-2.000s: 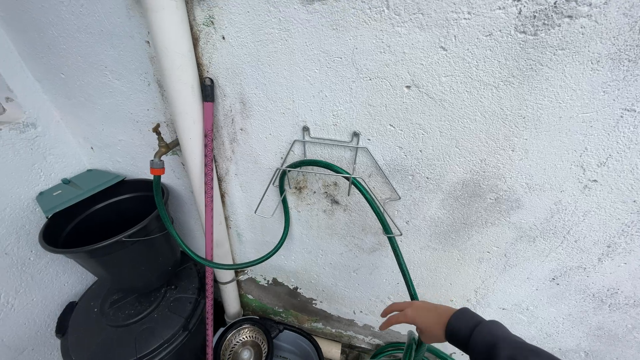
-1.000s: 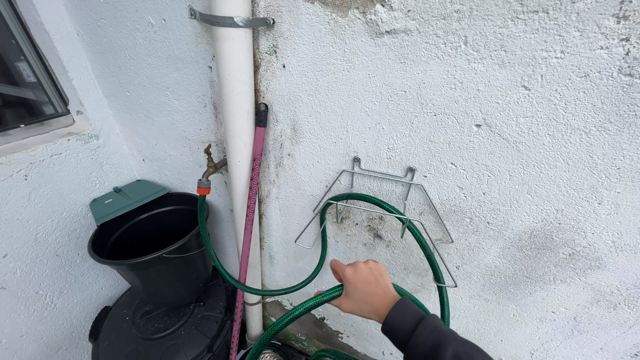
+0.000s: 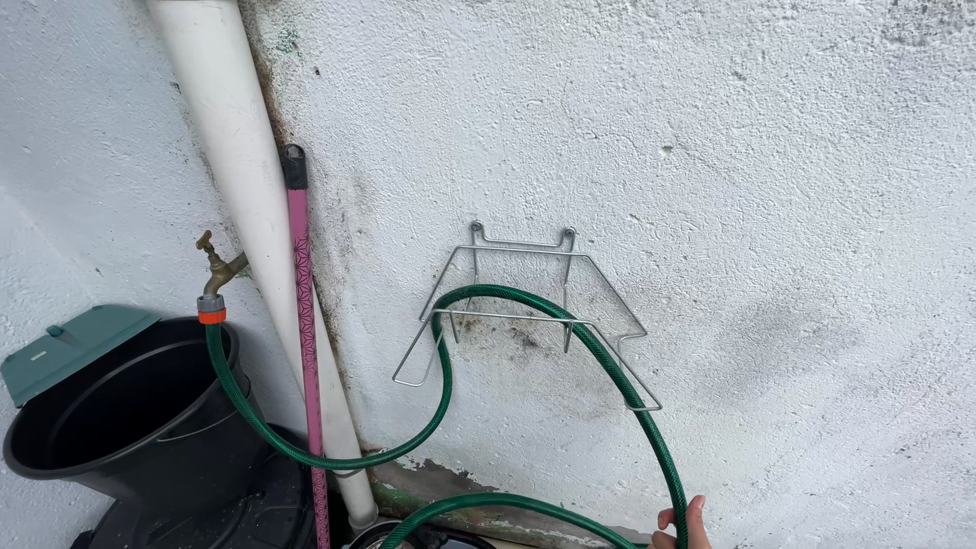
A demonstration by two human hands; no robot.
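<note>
My right hand point(image 3: 685, 526), cut off by the bottom edge at the right of the head view, is closed around a green garden hose point(image 3: 652, 431); its wrist is hidden. From the grey and orange connector point(image 3: 211, 309) on a brass tap point(image 3: 219, 268), the hose dips in a loop, then arches over a wire hose holder point(image 3: 503, 314) on the wall and drops to my hand. Another curve of green hose point(image 3: 511, 499) lies low in the picture, left of the hand. My left hand is out of view.
A white downpipe point(image 3: 229, 145) and a pink patterned pole point(image 3: 305, 305) stand left of the holder. Further left, a black bucket point(image 3: 152, 446) with a teal plastic piece point(image 3: 80, 352) at its rim sits on a black lidded bin point(image 3: 229, 515). The wall point(image 3: 801, 229) is rough and white.
Two seconds ago my right hand was extended low at the right; a second ago it gripped a curve of hose. Now it is at the hose's descending length. The view has shifted.
</note>
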